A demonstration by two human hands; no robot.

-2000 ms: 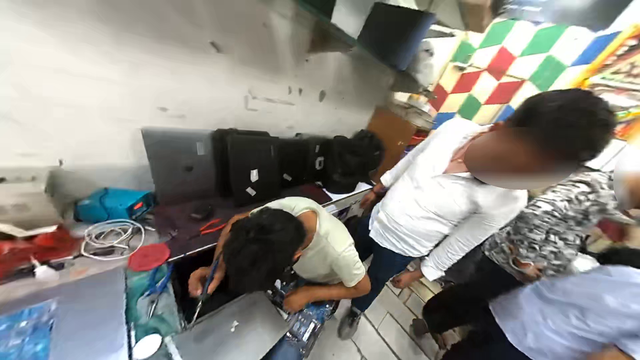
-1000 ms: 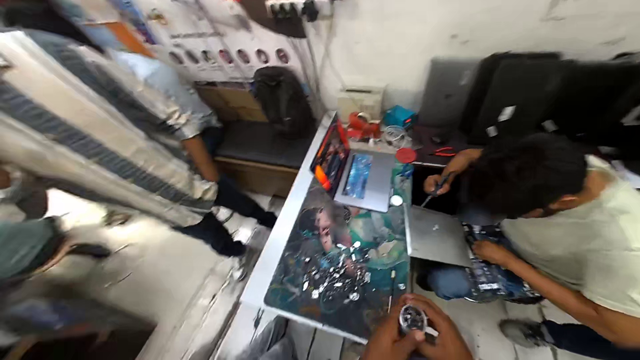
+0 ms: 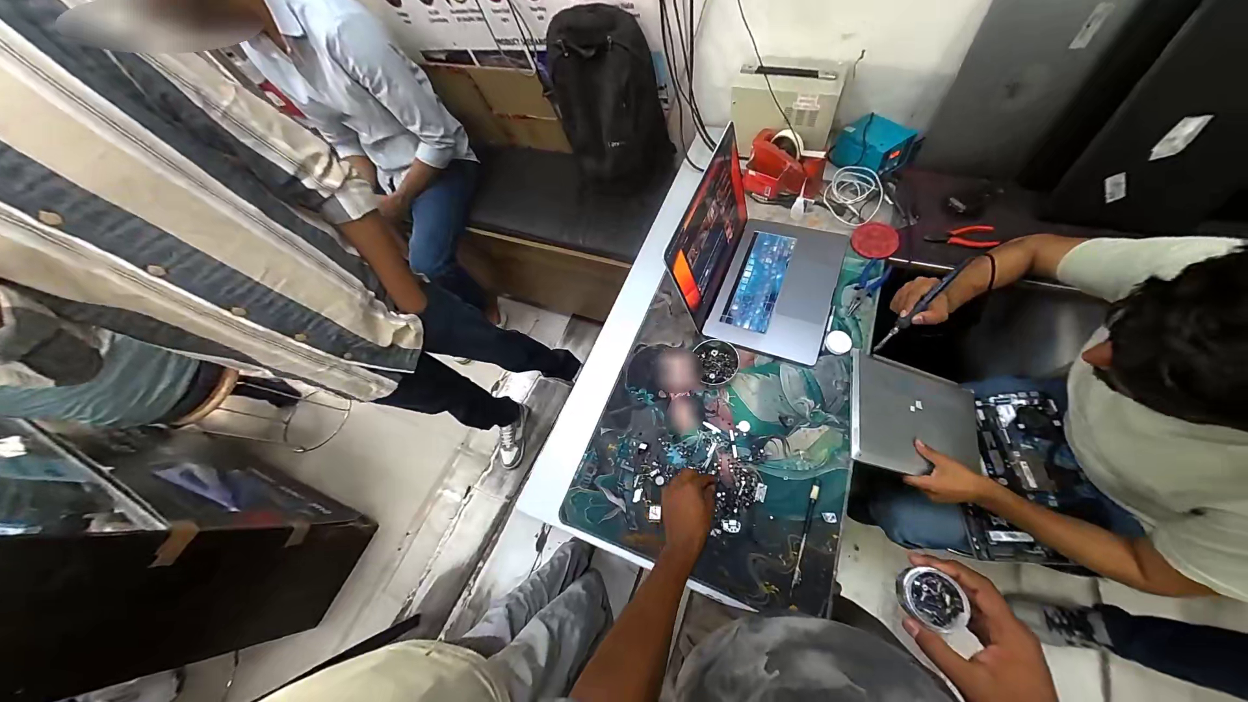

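Observation:
My left hand is over a scattered pile of small screws and metal parts on the glass-topped table. Its fingertips touch or hover at the pile, and whether they pinch a part is hidden. My right hand holds a small round clear container of tiny dark and silver parts, off the table's near right corner. Another round dish of small parts sits beyond the pile, near an open laptop. A thin stick-like tool lies right of the pile.
At right a co-worker holds a pen-like tool and a grey laptop panel, with an opened laptop base on the lap. Red-handled pliers, a red lid and a white cable lie behind. People stand and sit at left.
My left hand has left the round container, which both hands held a second ago, and reached left to the pile. The container stays in my right hand. The view has swung widely.

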